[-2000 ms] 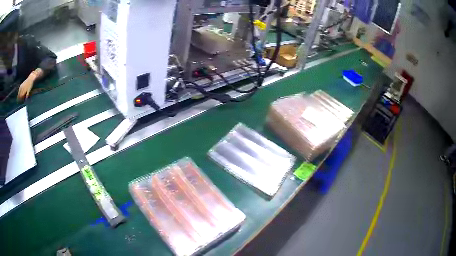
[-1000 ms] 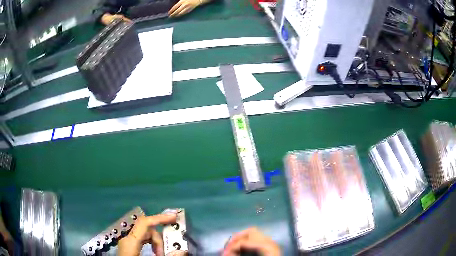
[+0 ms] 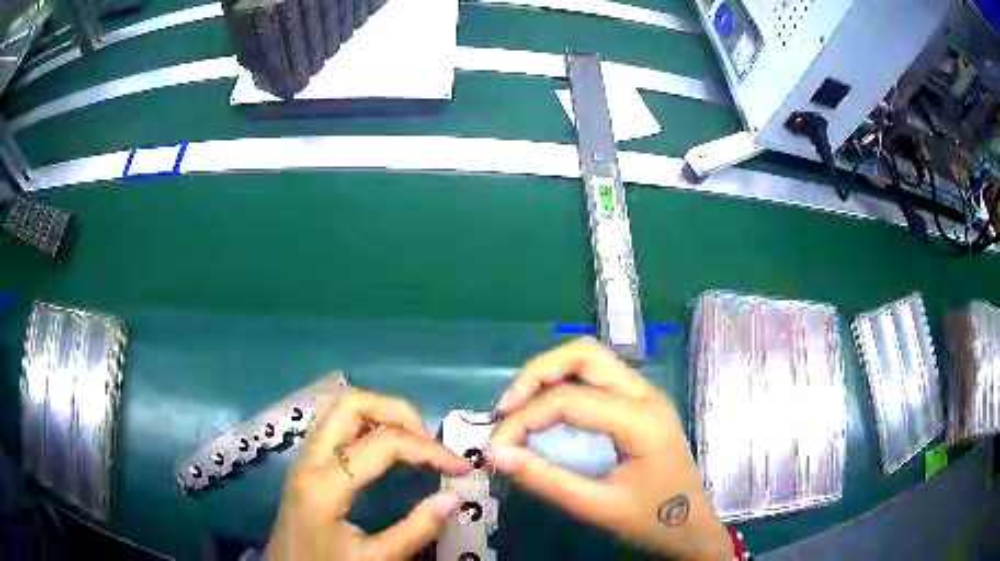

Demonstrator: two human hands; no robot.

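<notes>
A grey-beige metal block point(image 3: 468, 533) with a row of dark holes lies upright in view at the bottom centre, its lower end cut off by the picture's edge. My left hand point(image 3: 367, 477) is at its left side, thumb and fingertips on the block. My right hand point(image 3: 603, 444) is at its upper right, fingertips pinched together beside the top hole. Whether a small part is between them is too small to tell. A second holed block point(image 3: 258, 438) lies slanted to the left, partly behind my left hand.
Clear trays point(image 3: 768, 405) lie at right, with another tray point(image 3: 899, 384) and a stack point(image 3: 974, 373) beyond; trays point(image 3: 71, 405) lie at left. A labelled bar point(image 3: 611, 236) stretches away from me. Grouped dark blocks point(image 3: 296, 38) stand on a white board point(image 3: 417, 71). A machine cabinet point(image 3: 822, 66) is upper right.
The view has swung left and down to the bench. My right hand has moved left to the block's top end. My left hand stays at the block. The coworker's hands have left the view.
</notes>
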